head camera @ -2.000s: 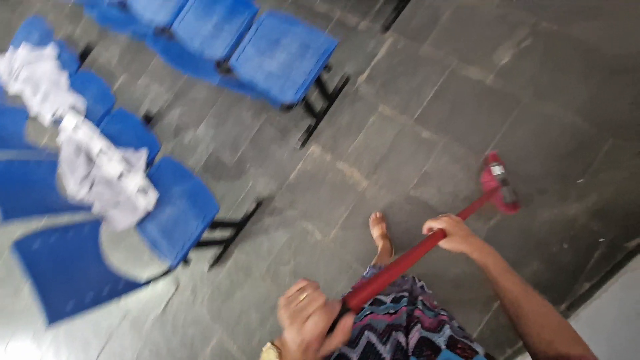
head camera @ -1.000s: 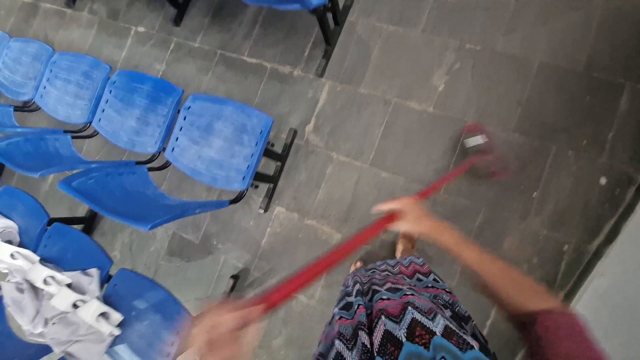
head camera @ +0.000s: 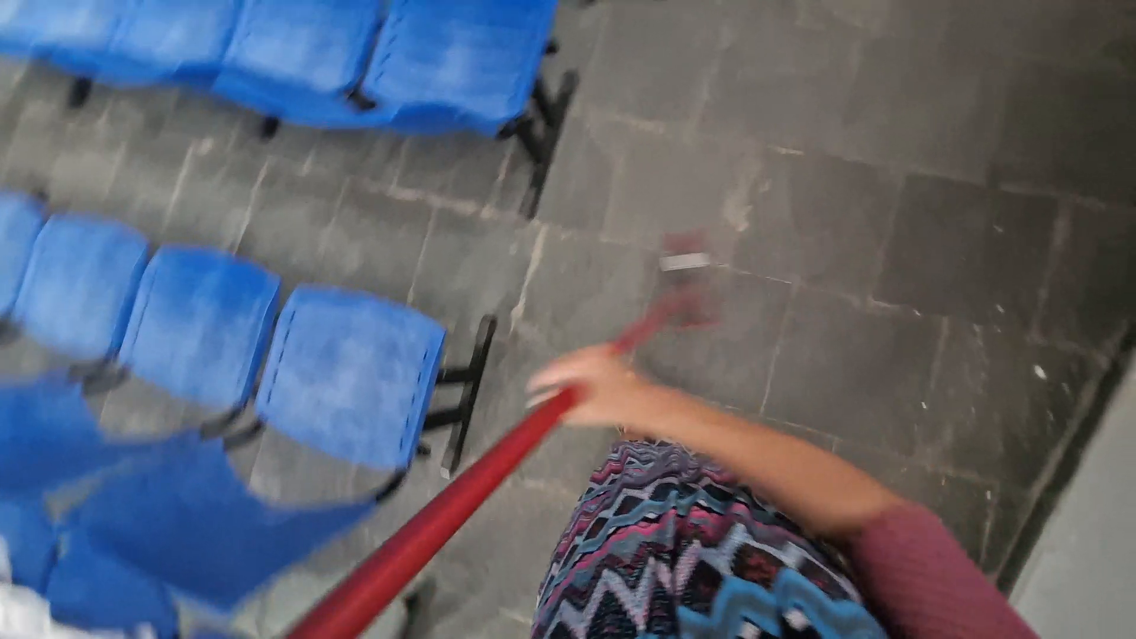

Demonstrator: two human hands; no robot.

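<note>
A red broom handle (head camera: 444, 508) runs diagonally from the bottom edge up to a blurred red broom head (head camera: 688, 280) on the grey stone floor. Around the handle's lower part, toward the head, my right hand (head camera: 596, 384) is closed. The right arm, in a maroon sleeve, reaches in from the lower right. My left hand is out of the frame, and so is the upper end of the handle.
Rows of blue plastic chairs (head camera: 351, 377) on black metal legs stand at the left and upper left. White cloth (head camera: 27, 612) lies at the bottom left corner. A pale wall (head camera: 1087, 524) borders the floor at the lower right. Small light specks dot the floor near it.
The view has shifted among the chair rows. My left hand, on the handle in the earlier frames, has left the view. The right hand remains on the handle.
</note>
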